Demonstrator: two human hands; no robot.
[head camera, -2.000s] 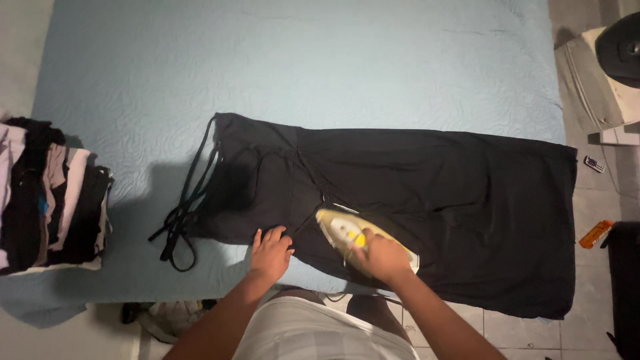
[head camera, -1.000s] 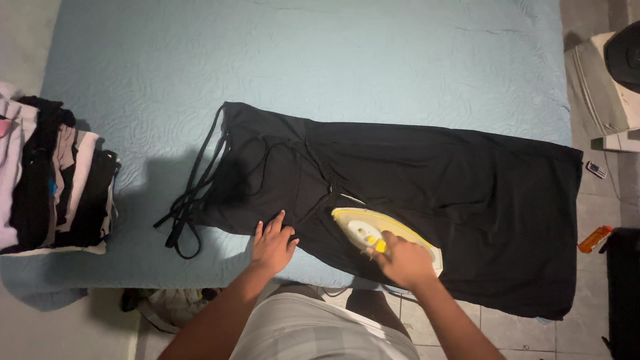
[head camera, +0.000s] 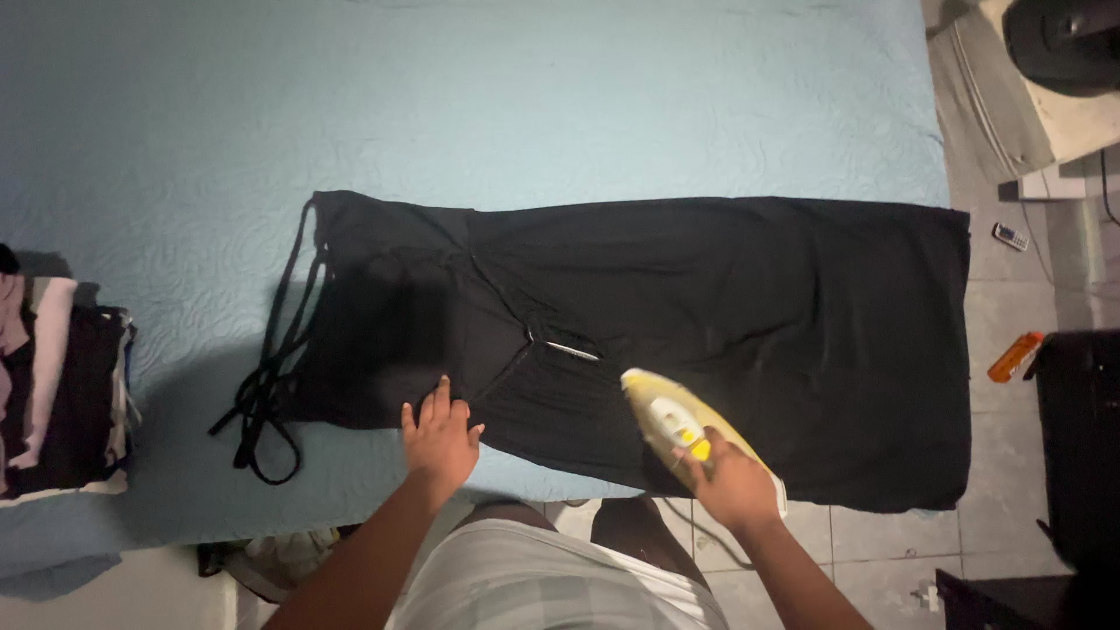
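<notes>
A black dress (head camera: 700, 280) lies spread on the light blue bedspread (head camera: 612, 96), its tie straps (head camera: 262, 385) at the left end. My right hand (head camera: 735, 481) grips the handle of a yellow and white clothes iron (head camera: 678, 420), which rests on the skirt near the dress's lower edge, tip pointing up and left. My left hand (head camera: 442, 442) lies with fingers spread on the lower edge of the bodice, holding nothing. A small light slit shows at the waist, left of the iron's tip.
Folded clothes (head camera: 61, 376) are stacked at the far left of the bed. On the tiled floor to the right are a remote control (head camera: 1011, 236) and an orange object (head camera: 1015, 357), with a black piece of furniture or case (head camera: 1085, 437) beside them. The iron's cord (head camera: 717, 542) hangs below the bed edge.
The iron in my right hand has moved right along the skirt, away from the waist. My left hand stays on the bodice's lower edge.
</notes>
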